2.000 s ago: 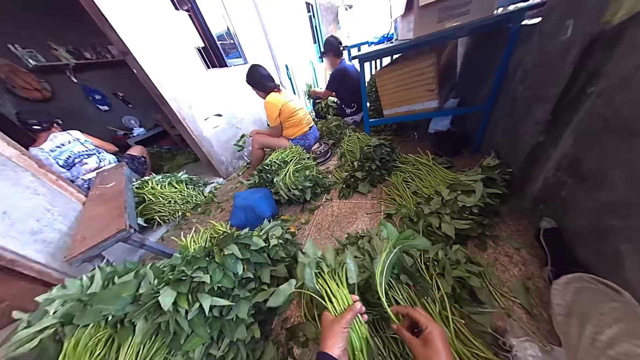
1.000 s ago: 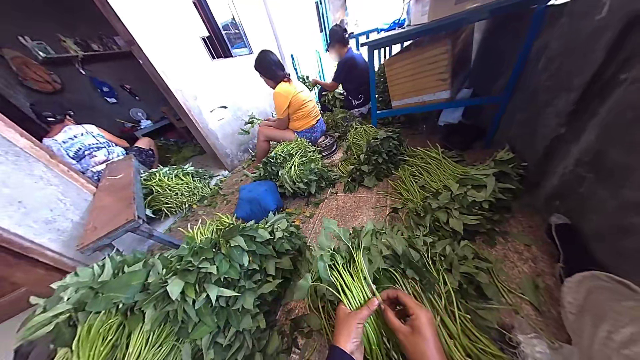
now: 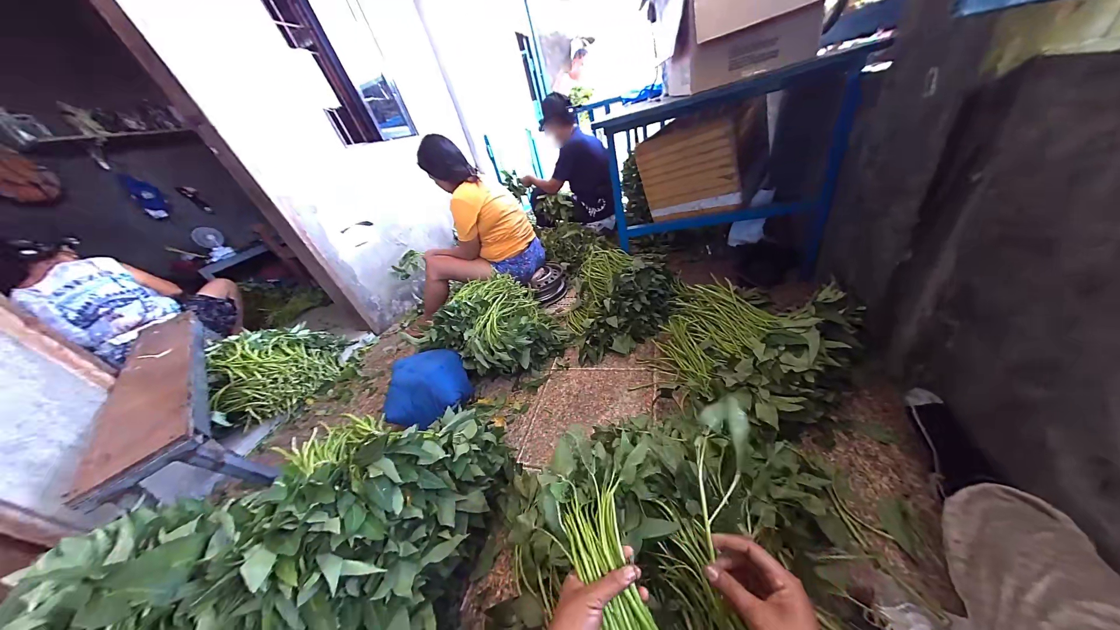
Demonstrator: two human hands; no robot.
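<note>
Low in the view, my left hand is closed around a bundle of long green stems whose leaves point away from me. Just right of it, my right hand pinches a leafy stem between thumb and fingers, apart from the bundle. Beneath and beyond both hands lies a loose pile of leafy greens. A large heap of the same greens fills the lower left.
More heaps of greens lie on the tiled floor, near a blue bag-like bundle. Several people sit beyond, one in a yellow shirt. A wooden bench stands left, a blue table behind. My shoe is by the right wall.
My hands were together at the bundle one second ago; now my right hand is apart to the right with a single stem. The left hand still grips the bundle.
</note>
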